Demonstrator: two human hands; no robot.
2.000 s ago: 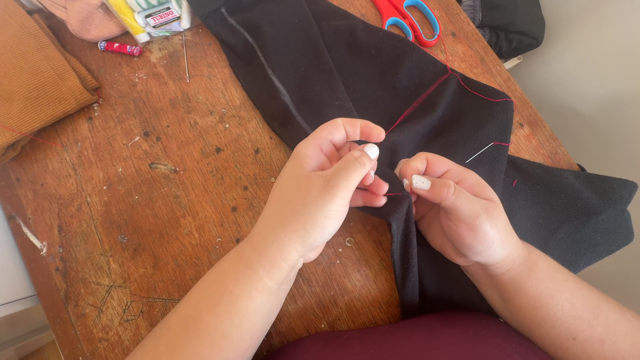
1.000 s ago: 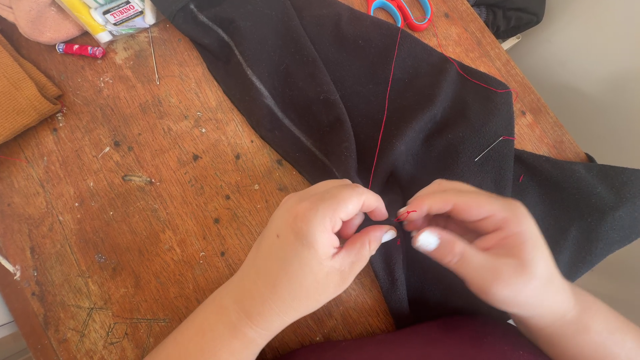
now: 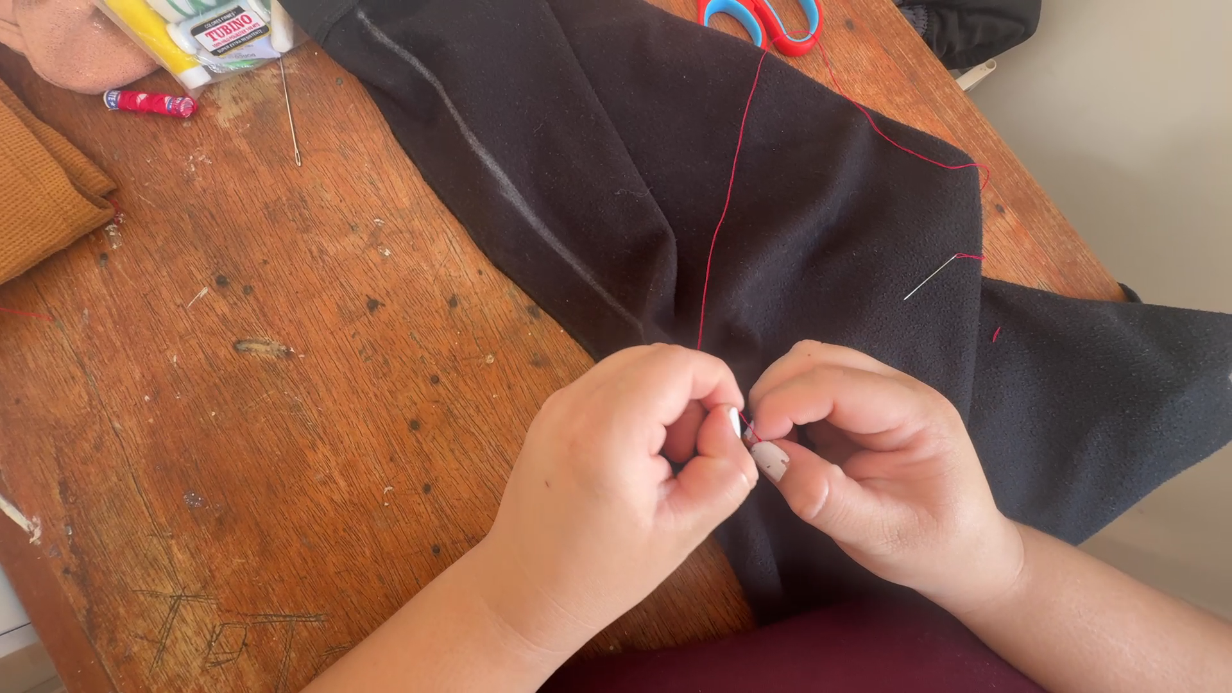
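Observation:
Black fabric (image 3: pixel 539 125) lies across the wooden table and hangs past its right edge. Red thread (image 3: pixel 720 221) runs down over it to my left hand (image 3: pixel 635 462), whose thumb and forefinger are pinched on the thread. My right hand (image 3: pixel 866 462) meets it fingertip to fingertip, also pinching a short stretch of the thread. A sewing needle (image 3: pixel 929 277) with red thread at its eye rests on the fabric, above and right of my hands. Scissors (image 3: pixel 791 46) with red and blue handles lie at the top, partly out of view. The fabric under my hands is partly hidden.
On the wooden table (image 3: pixel 289 385), at the upper left, are a small roll of red thread (image 3: pixel 150 103), a packet (image 3: pixel 231 34) bearing writing, a second needle (image 3: pixel 290 115) and folded mustard cloth (image 3: pixel 43 183). A dark item (image 3: pixel 982 29) is at the upper right.
My hands have come closer together and their fingertips now meet. The thread from my left hand, slanting up to the right two seconds ago, now runs up toward the scissors.

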